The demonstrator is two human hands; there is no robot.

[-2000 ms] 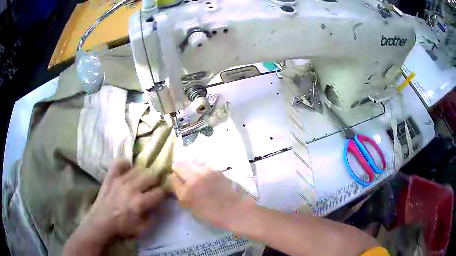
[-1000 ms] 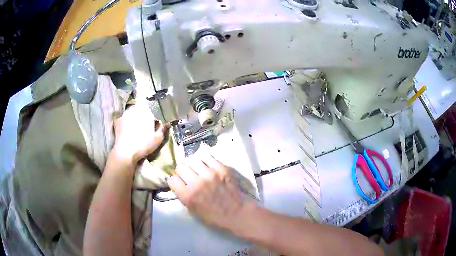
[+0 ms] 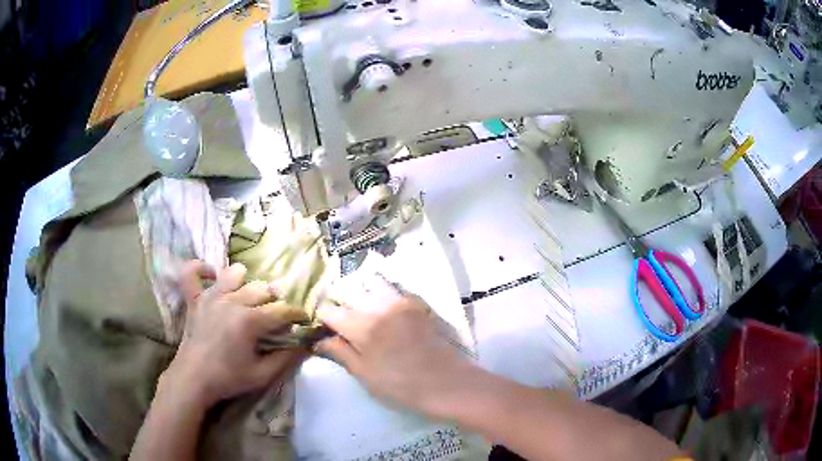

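Note:
The khaki garment shell [image 3: 95,288] lies in a heap left of the needle. Its pale striped lining [image 3: 180,230] shows on top, and gathered olive-yellow cloth [image 3: 288,257] lies under the lamp light, running to the presser foot [image 3: 335,241]. My left hand [image 3: 230,333] grips the cloth edge in front of the foot, fingers bent. My right hand [image 3: 388,338] pinches the same cloth just right of it, with the fingertips close to my left hand. The exact fold between my fingers is partly hidden. The white sewing machine head [image 3: 541,81] stands above.
Pink-and-blue scissors [image 3: 667,293] lie right of the needle. A striped bias strip [image 3: 561,306] crosses the bed. The oval lamp [image 3: 171,137] hangs over the garment at left. A wooden board [image 3: 180,49] is behind, and a red basket [image 3: 775,383] is at lower right.
My left hand has come back from beside the needle towards me and now grips the cloth edge near my right hand. More gathered olive-yellow cloth shows. The whole view has shifted slightly.

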